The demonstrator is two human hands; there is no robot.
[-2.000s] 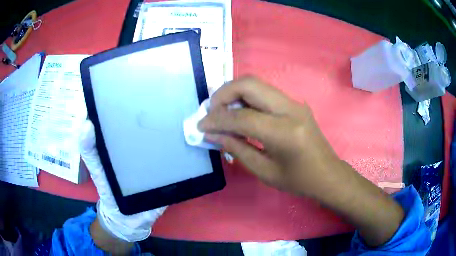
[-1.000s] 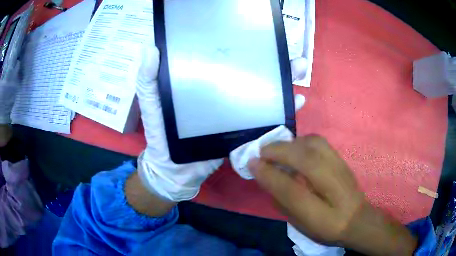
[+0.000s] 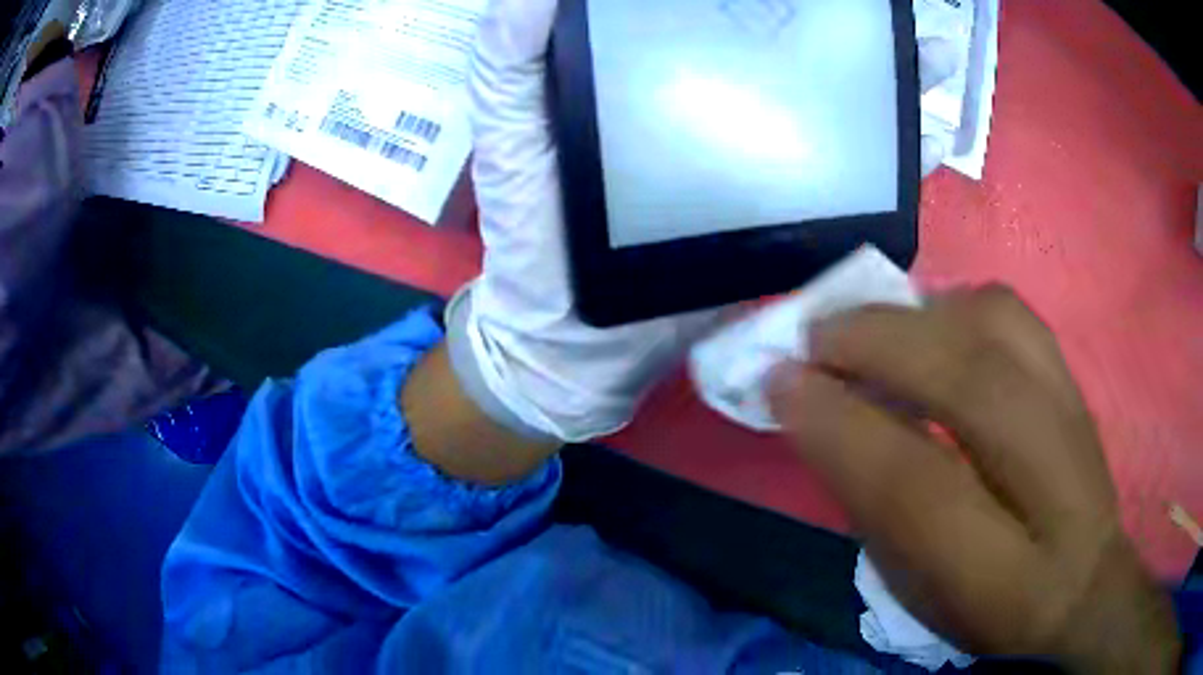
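Note:
An e-reader [image 3: 739,259] with a black bezel and a pale, glaring screen is held face up above the mat; its top is cut off by the picture's edge. My left hand [image 3: 534,284], in a white glove, grips it from the left and behind, with white fingertips showing at its right edge. My right hand [image 3: 970,435], bare and blurred, pinches a crumpled white cloth [image 3: 778,346] at the e-reader's lower right edge.
Record sheets [image 3: 185,112] and a white printed box [image 3: 376,99] lie at upper left on the red mat [image 3: 1055,198]. White printed paper [image 3: 976,92] shows behind the e-reader. Another person's purple sleeve [image 3: 66,290] is at left. White crumpled material [image 3: 897,620] is at the bottom.
The view has shifted, so the papers sit higher and the bottles have left the picture. The cloth moved from the screen's right side to the lower bezel edge. The purple sleeve shows more.

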